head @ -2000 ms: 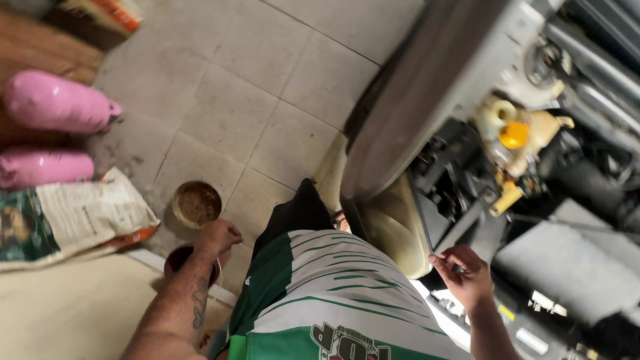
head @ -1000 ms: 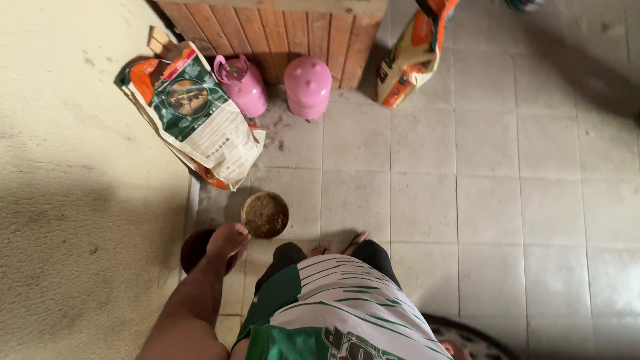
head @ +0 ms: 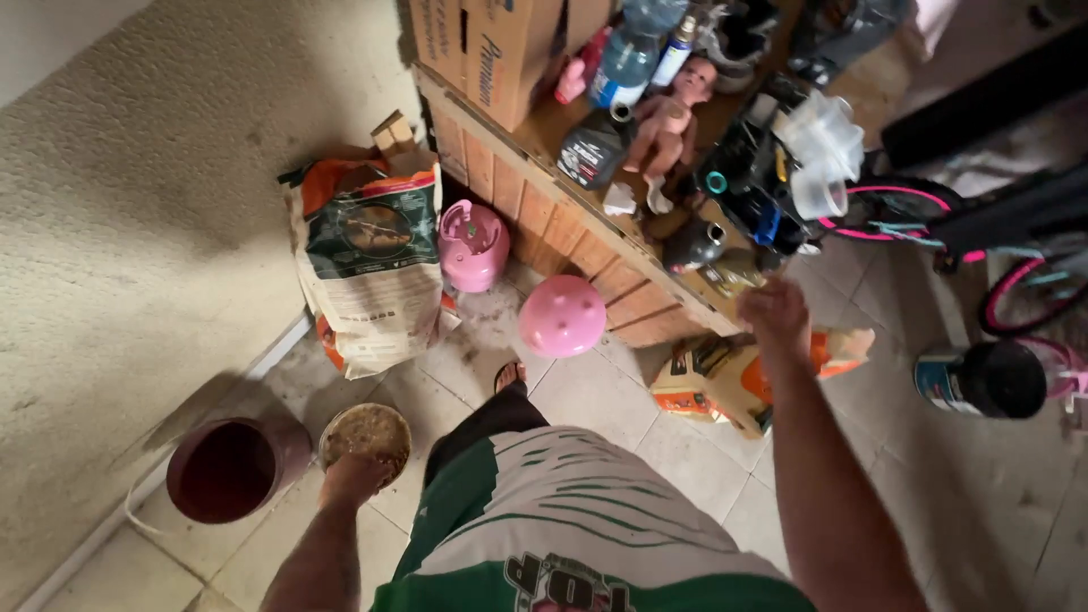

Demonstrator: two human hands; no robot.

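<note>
My left hand [head: 355, 478] overlaps the near edge of a round container of brown, grainy contents [head: 367, 432]; whether it grips the rim cannot be told. Beside it, a dark red bucket [head: 229, 470] stands by the wall. Over the near corner of a wooden cabinet [head: 586, 212] is my right hand [head: 775, 313], its fingers curled next to small bottles; whether it holds something is unclear. A black plastic bottle [head: 599, 146] and a doll [head: 667, 123] are farther back on the cabinet top.
A large printed bag [head: 370, 263] leans by the wall near a pink gas cylinder [head: 474, 246] and a pink rounded object [head: 563, 316]. Another bag [head: 714, 382] lies on the floor below my right arm. At right are a black tub [head: 982, 380] and a bicycle with pink rims [head: 1020, 297].
The view has swung from an open engine bay to the cabinet and its top. My right hand, at the engine bay two seconds ago, is now by the cabinet's corner.
</note>
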